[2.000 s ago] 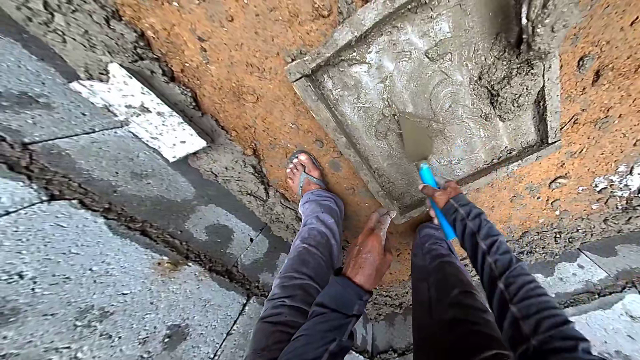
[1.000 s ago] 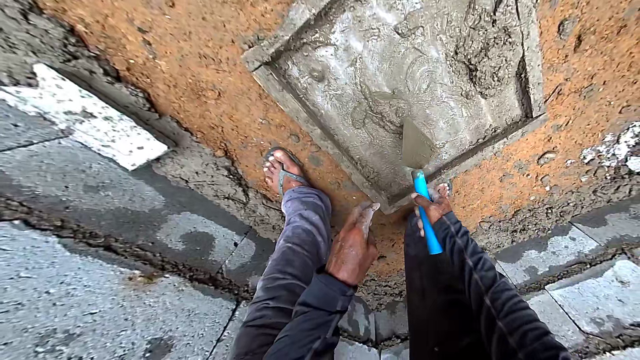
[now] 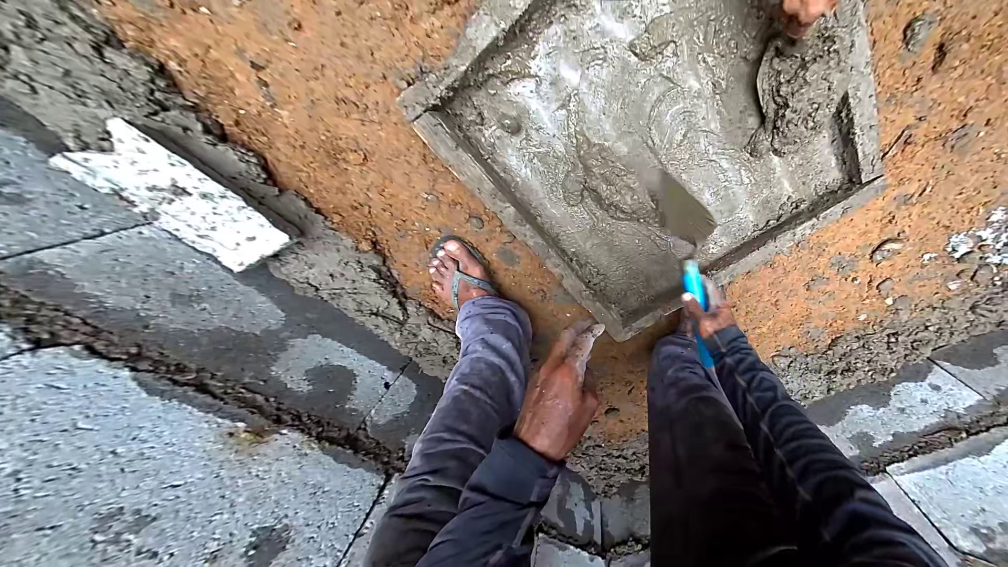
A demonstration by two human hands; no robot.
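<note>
My right hand grips the blue handle of a trowel, whose metal blade is over wet mortar near the lower corner of a shallow square frame. The blade looks slightly blurred. My left hand hangs between my legs, just below and left of the frame's corner, its fingers bent. A small pale thing shows at its fingertips; whether the hand grips it I cannot tell. The frame's raised edge is coated in grey mortar. A rougher heap of mortar lies at the frame's right side.
Another person's hand reaches in at the top right, by the mortar heap. Orange soil surrounds the frame. A white-spattered board lies at the left beside grey paving slabs. My sandalled foot stands left of the frame.
The other person's hand has come into view at the top right. The trowel blade has swung to point more to the upper left. My left hand stays near the frame's corner.
</note>
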